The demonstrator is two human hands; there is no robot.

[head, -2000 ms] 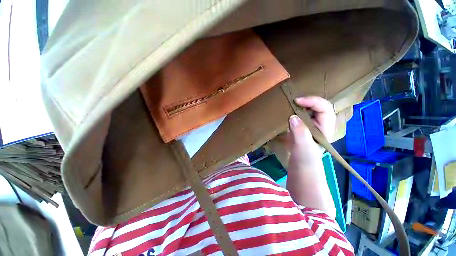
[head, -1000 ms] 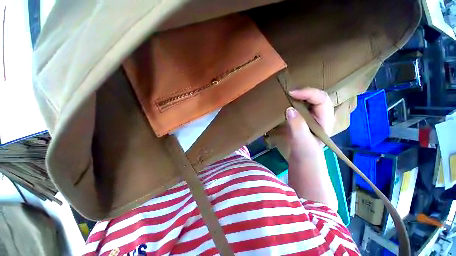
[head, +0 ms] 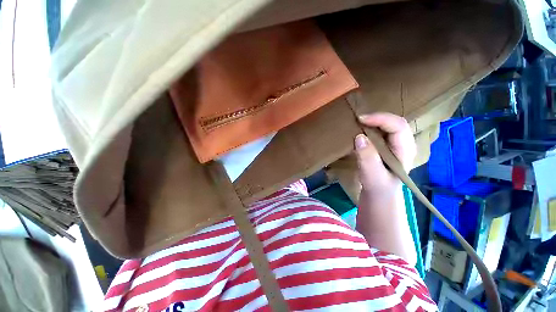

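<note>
A tan-brown tote bag (head: pixel 164 213) hangs open before me, its inside showing. An orange pocket patch (head: pixel 244 85) with a stitched slot lies on the inner wall, with a small white paper (head: pixel 247 159) showing below its edge. My right hand (head: pixel 385 146) pinches a brown strap (head: pixel 448 226) between thumb and fingers, just below the pocket's right corner. A second strap (head: pixel 255 253) hangs from near the pocket's lower left corner over my striped shirt. My left hand is not visible.
Thin brown straps (head: pixel 39 189) are piled at the left, above a blurred brown item (head: pixel 30 277). At the right stand blue bins (head: pixel 452 152), a cardboard box (head: pixel 448 261) and racks. A green bin edge (head: pixel 414 225) shows behind my right arm.
The bag, pocket and right hand have shifted slightly in the picture, first left, then back right. My right hand keeps its pinch on the strap.
</note>
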